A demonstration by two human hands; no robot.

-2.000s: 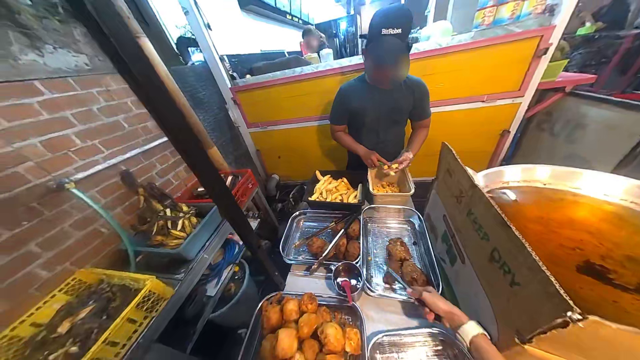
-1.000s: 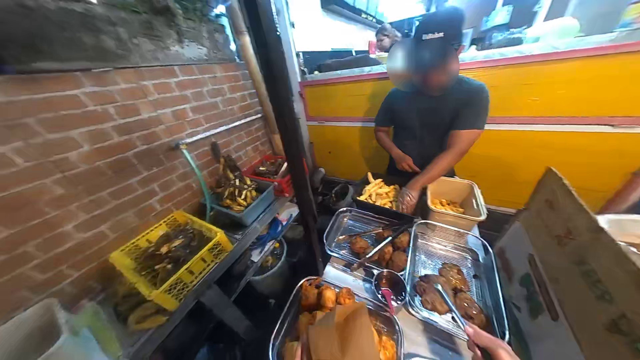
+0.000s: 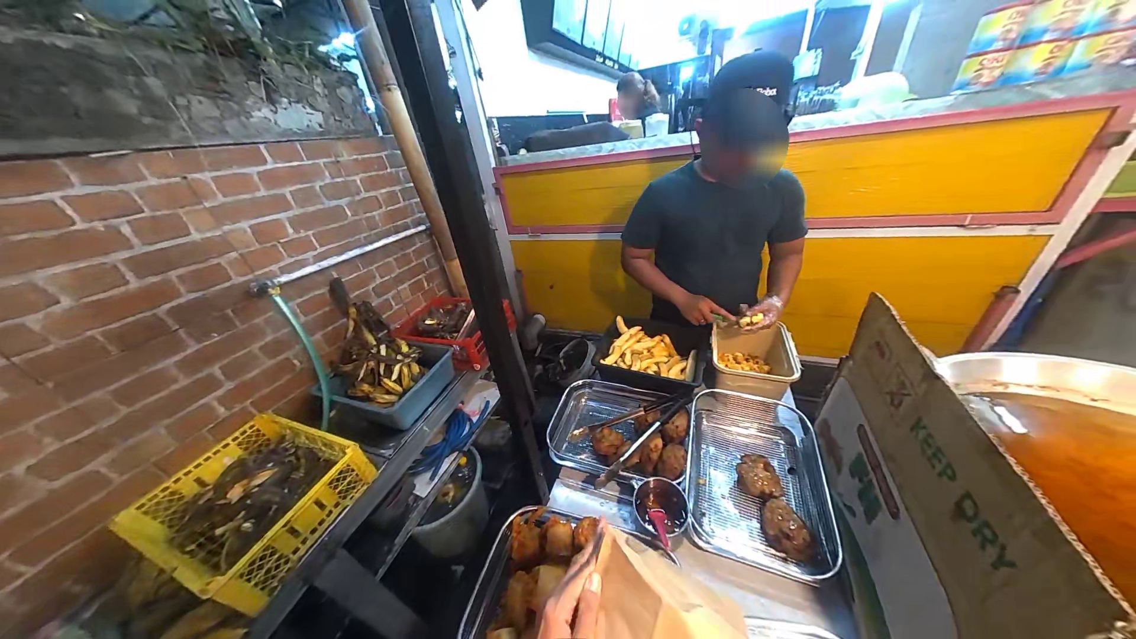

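Note:
At the bottom edge, my left hand holds a brown paper bag by its left side. My right hand is not in view. Under and left of the bag lies a metal tray of golden fried pieces. Two glazed brown fritters rest in the right-hand wire-rack tray. The tray to its left holds several round fried balls, with metal tongs lying across them. A small metal cup of red sauce with a pink-handled utensil stands in front.
Opposite, a person works over a beige bin, beside a black crate of peeled bananas. An upright cardboard sheet separates the trays from a large pan of oil. A dark post and yellow crate stand left.
My right hand and the tongs it held at the right-hand tray have left view. Fewer fritters lie in that tray. The paper bag, absent two seconds ago, is now larger in view with my left hand visible.

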